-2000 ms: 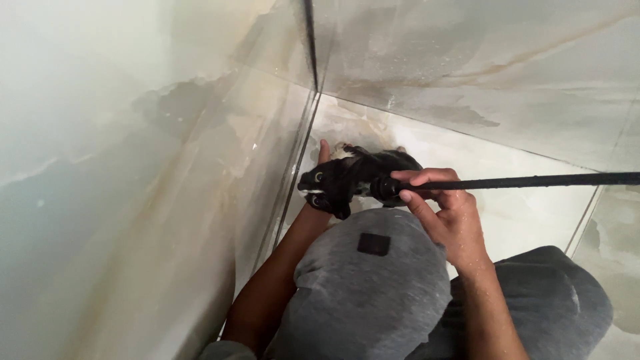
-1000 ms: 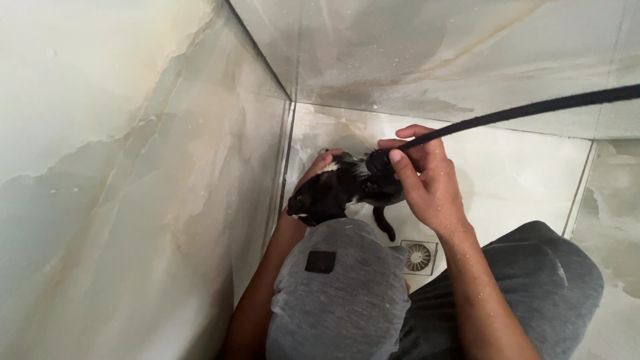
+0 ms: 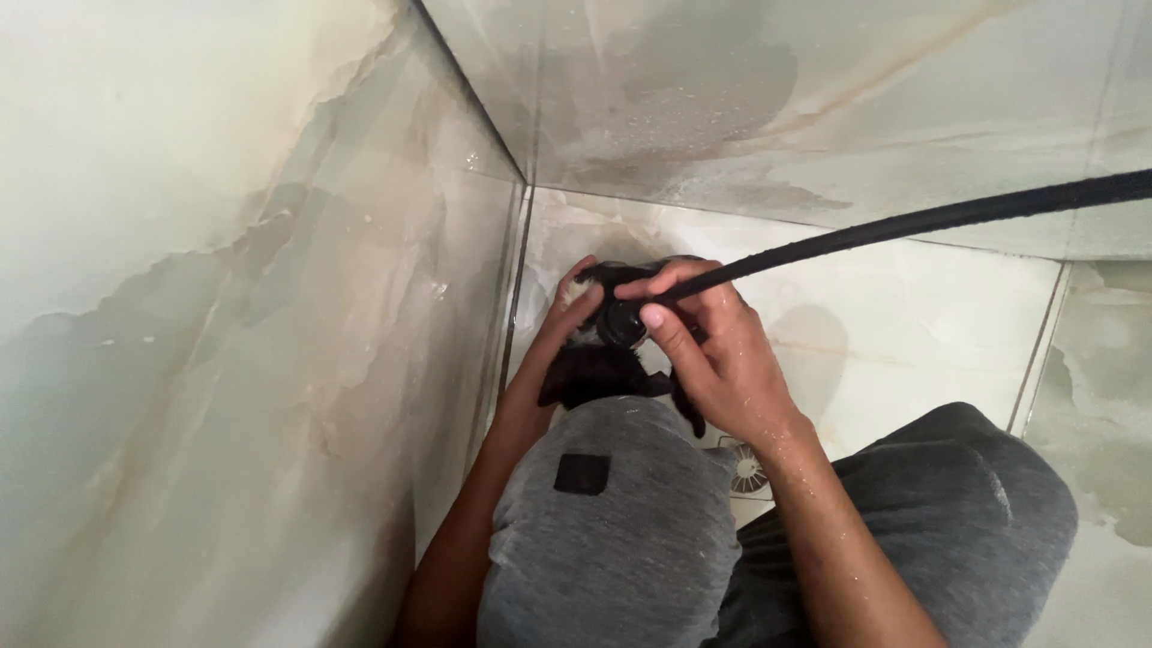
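A small black-and-white furry animal, wet in places, (image 3: 594,373) stands on the pale floor between my arms; whether it is a cat or a dog I cannot tell. My left hand (image 3: 576,301) is wrapped around the far left side of its body. In my right hand (image 3: 720,342) is the black head of a shower hose (image 3: 621,322), held against or just over the animal's back. From it the black hose (image 3: 882,232) runs off to the right. The animal's face and most of its legs are hidden.
Marble-patterned wall panels rise on the left (image 3: 270,315) and at the back (image 3: 720,99), meeting in a corner. A round floor drain (image 3: 747,470) shows beside my right forearm. My knees in grey cloth (image 3: 954,504) fill the lower part of the view.
The animal's head has turned from the left toward my knees. My right hand has moved the hose head along with it, and my left hand has stayed on the animal.
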